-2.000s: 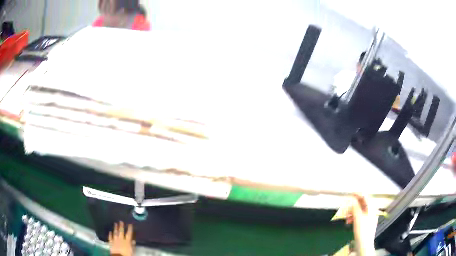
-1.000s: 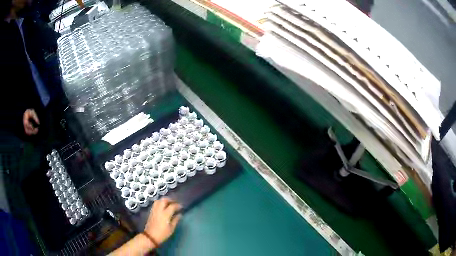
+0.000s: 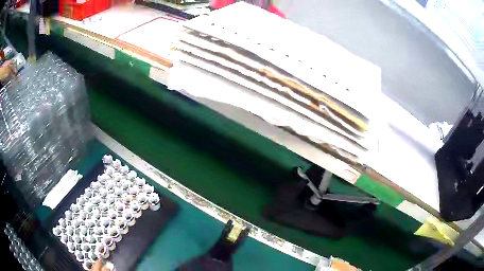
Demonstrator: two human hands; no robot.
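The black hub tray lies at lower left with rows of small white hubs on it. My left hand shows only as fingertips at the bottom edge, by the tray's nearest hubs; its grip cannot be told. A black jig with a yellow patch on its raised arm end stands on the teal mat at bottom centre, partly cut off. A small blurred part of my right hand shows at the bottom edge, right of the jig, beside something whitish; its grip is unclear.
An assembled rotor sits on a black jig in the green channel behind the mat. White blades and clear blister trays are at left. A blade stack and black jigs stand on the shelf.
The view has turned rightward, so the hub tray and blister trays sit farther left. The yellow-patched jig and part of my right hand have come into view. Less of my left hand shows.
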